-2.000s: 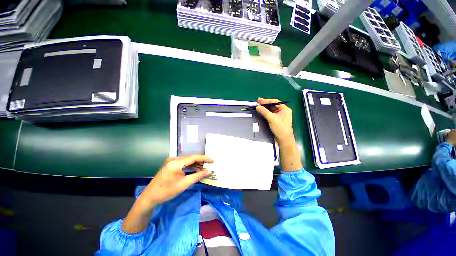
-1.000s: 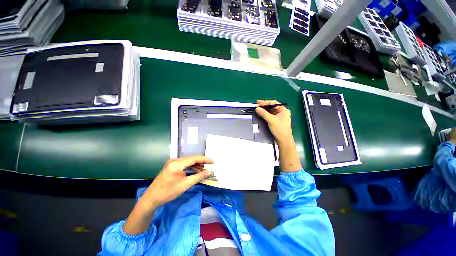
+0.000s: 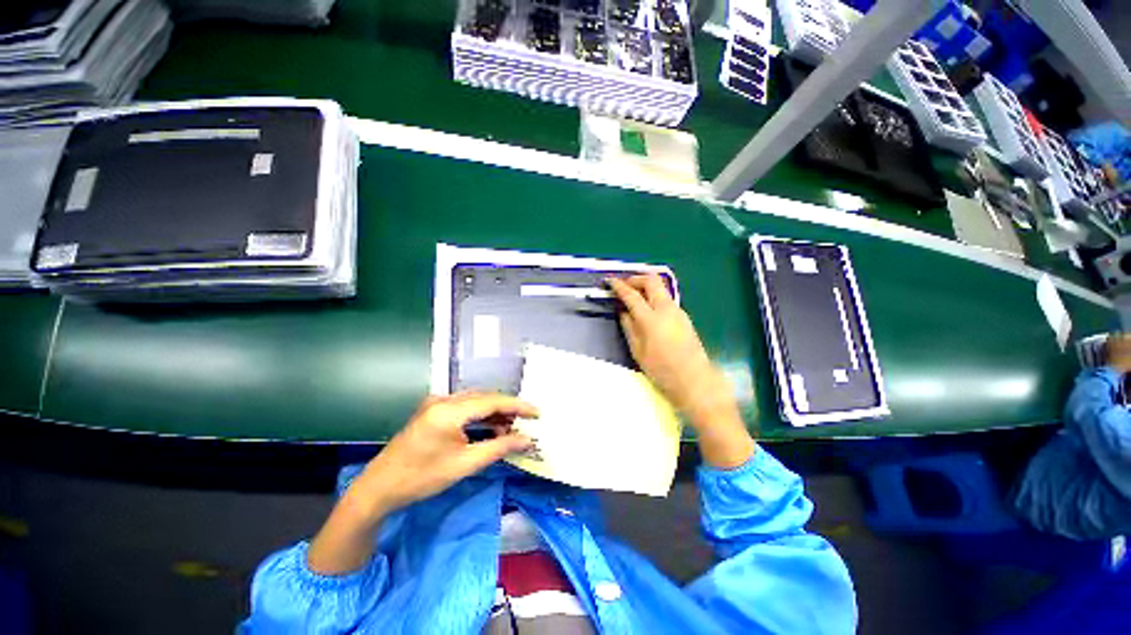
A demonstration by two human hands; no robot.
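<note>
A dark tablet back cover (image 3: 546,325) lies on a white foam tray (image 3: 443,298) in front of me, with a pale strip and white patches. My left hand (image 3: 461,437) pinches the left edge of a pale yellow release liner (image 3: 595,416) held over the cover's lower right part. Tiny dark bits show by its fingertips. My right hand (image 3: 664,341) is over the cover's upper right, fingers together around thin dark tweezers (image 3: 600,299), seen only in part. The cover's lower edge is hidden by the liner.
A stack of covers (image 3: 186,186) stands at left. Another cover (image 3: 819,325) lies upright at right. Compartment trays (image 3: 577,81), a beige rectangle (image 3: 670,155) and a grey post (image 3: 819,106) are beyond the white line. Another person's blue sleeve (image 3: 1082,440) is at far right.
My right hand has moved left and slightly down over the cover, and the tweezers have turned inward. The liner has curved, showing more yellow. The view has shifted slightly.
</note>
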